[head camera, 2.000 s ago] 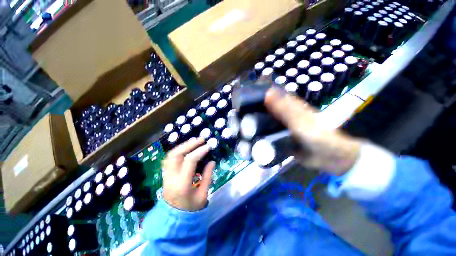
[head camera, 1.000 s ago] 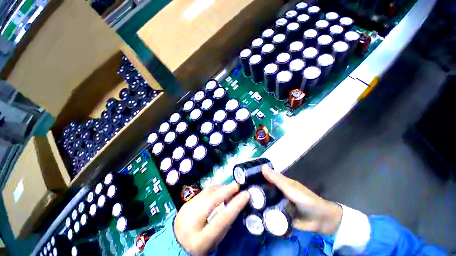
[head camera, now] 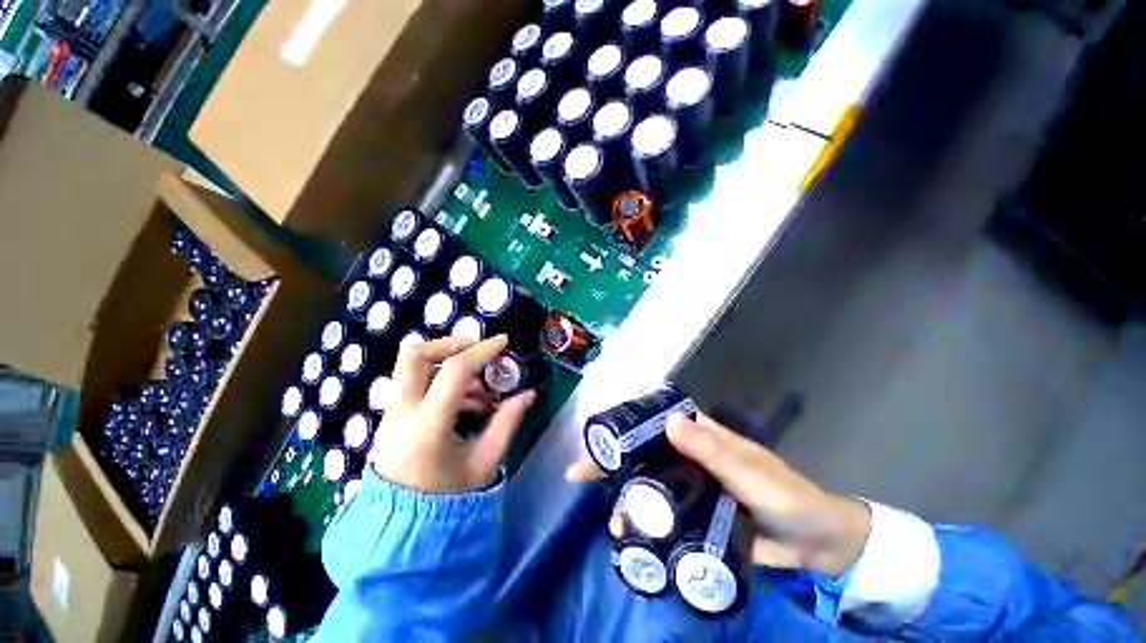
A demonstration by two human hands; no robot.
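Note:
My right hand (head camera: pixel 767 502) holds several black capacitors (head camera: pixel 706 575) in a bunch over the rail's near side, their silvery round tops facing me. My left hand (head camera: pixel 440 421) is at the near edge of a capacitor block on the green circuit board (head camera: pixel 528 251). Its thumb and fingers are around one upright capacitor (head camera: pixel 505 374) beside a copper-coloured coil (head camera: pixel 566 335). The lower end of that capacitor is hidden, so I cannot tell if it touches the board.
An open carton of dark capacitors (head camera: pixel 189 364) stands at the left, a closed carton (head camera: pixel 295 94) behind the boards. Another capacitor block (head camera: pixel 610 119) is at the top, a further one (head camera: pixel 233 572) at lower left. The white-silver rail (head camera: pixel 716 239) runs diagonally.
My left hand has moved from the bunch to the board and now has one capacitor between its fingers. My right hand stays with its bunch. The view has shifted, with boards and cartons lower left.

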